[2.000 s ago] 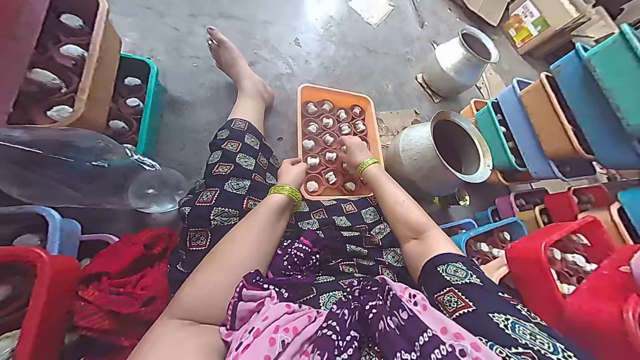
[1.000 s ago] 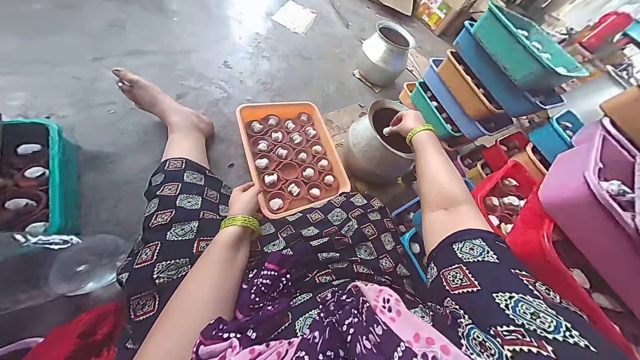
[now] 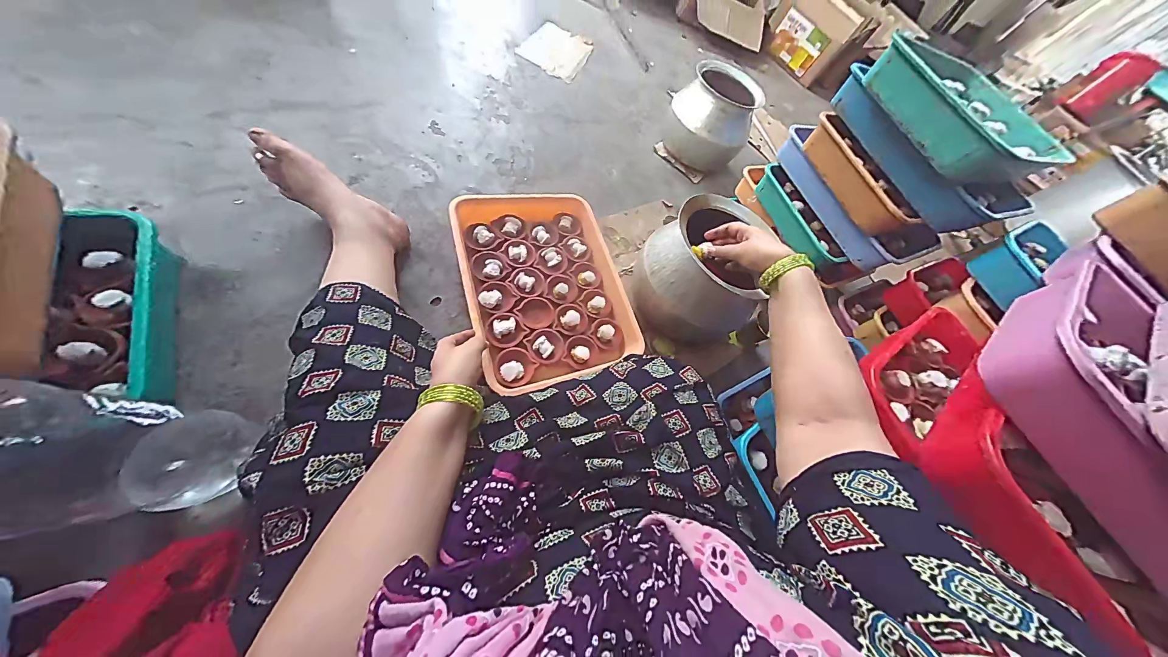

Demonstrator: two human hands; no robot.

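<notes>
An orange plastic tray [image 3: 613, 274] lies on my lap, filled with rows of small reddish-brown clay cups, most with a white wad in them. One cup [image 3: 537, 313] in the middle shows no wad. My left hand [image 3: 459, 359] grips the tray's left edge near the lower corner. At the mouth of a round metal pot [image 3: 680, 274] to the right of the tray, my right hand [image 3: 744, 248] pinches a small wad [image 3: 703, 250], whitish and yellow, between its fingertips. The inside of the pot is mostly dark.
A second metal pot [image 3: 712, 123] stands farther off. Stacked plastic tubs, among them a teal tub [image 3: 958, 128] and a red tub [image 3: 995, 474], rise on the right. On the left are a green tub [image 3: 164, 319], a clear plastic bottle [image 3: 68, 456] and red cloth [image 3: 155, 593].
Two seconds ago my right hand was over the tray's lower right; one second ago it was at the pot, where it remains. The view has swung.
</notes>
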